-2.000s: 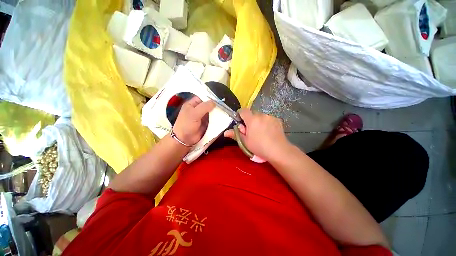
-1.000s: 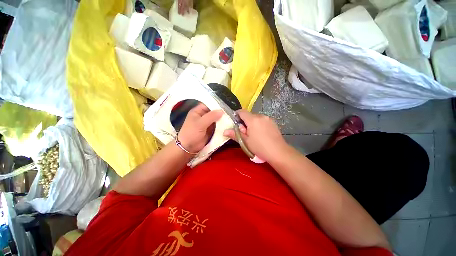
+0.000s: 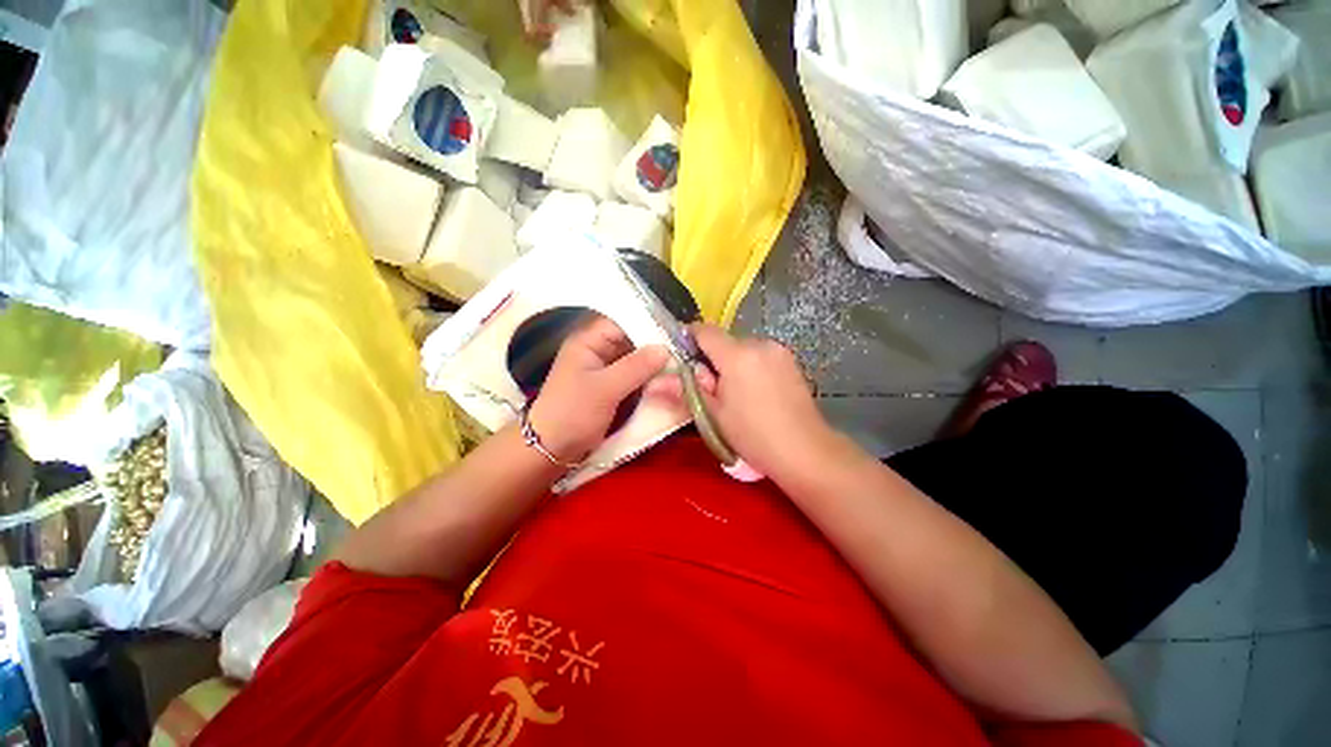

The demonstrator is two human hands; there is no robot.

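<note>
A white square piece (image 3: 489, 329) with a dark round emblem (image 3: 537, 347) lies tilted in front of my lap. My left hand (image 3: 596, 382) grips its near right part and covers some of the emblem. My right hand (image 3: 752, 391) holds scissors (image 3: 705, 416) with a greenish handle. The blades lie along the piece's right edge, pointing away from me. Whether the blades are open or closed is hard to tell. A bracelet is on my left wrist.
An open yellow sack (image 3: 278, 277) of white blocks (image 3: 387, 202) stands ahead. Another person's hand (image 3: 548, 12) touches a block there. A white sack (image 3: 1007, 197) of blocks is at the right. Pale clippings (image 3: 818, 285) lie between them. A small sack of beige lumps (image 3: 142, 489) is at the left.
The other person's hand has come in at the top and a block there has moved towards me. My left hand has shifted slightly right and nearer to me on the piece.
</note>
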